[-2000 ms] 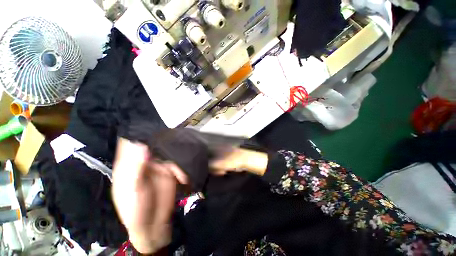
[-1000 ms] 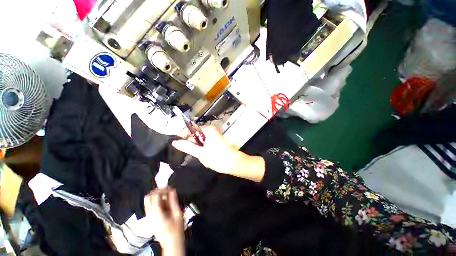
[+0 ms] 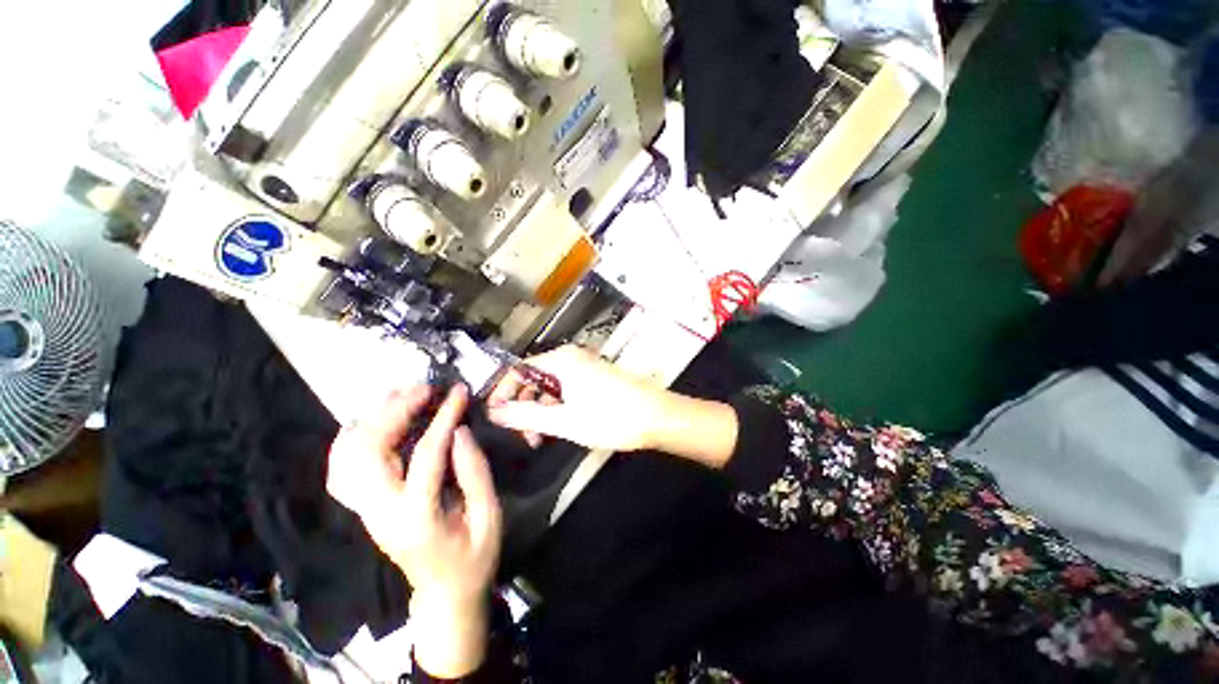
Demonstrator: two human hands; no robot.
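The cream overlock machine (image 3: 562,147) stands in front of me, with its dark presser foot and needle area (image 3: 401,301) below the blue logo. A black fabric piece (image 3: 515,461) lies at the front of the pale machine bed (image 3: 314,354), partly hidden by my hands. My left hand (image 3: 428,494) has its fingertips on the fabric's edge close to the presser foot. My right hand (image 3: 582,401) is beside it, holding small reddish snips (image 3: 537,380) and pinching the fabric near the needle area.
A large black heap (image 3: 201,441) lies left of the machine with a pale strip (image 3: 227,608) across it. A white fan (image 3: 40,334) stands at the far left. Red thread (image 3: 733,299) lies on the table edge above a plastic bag (image 3: 836,274). Black pieces (image 3: 735,94) lie near the open tray.
My left hand has moved up from the lap to the fabric at the presser foot. My right hand stays near the needle with the snips. The view has shifted slightly.
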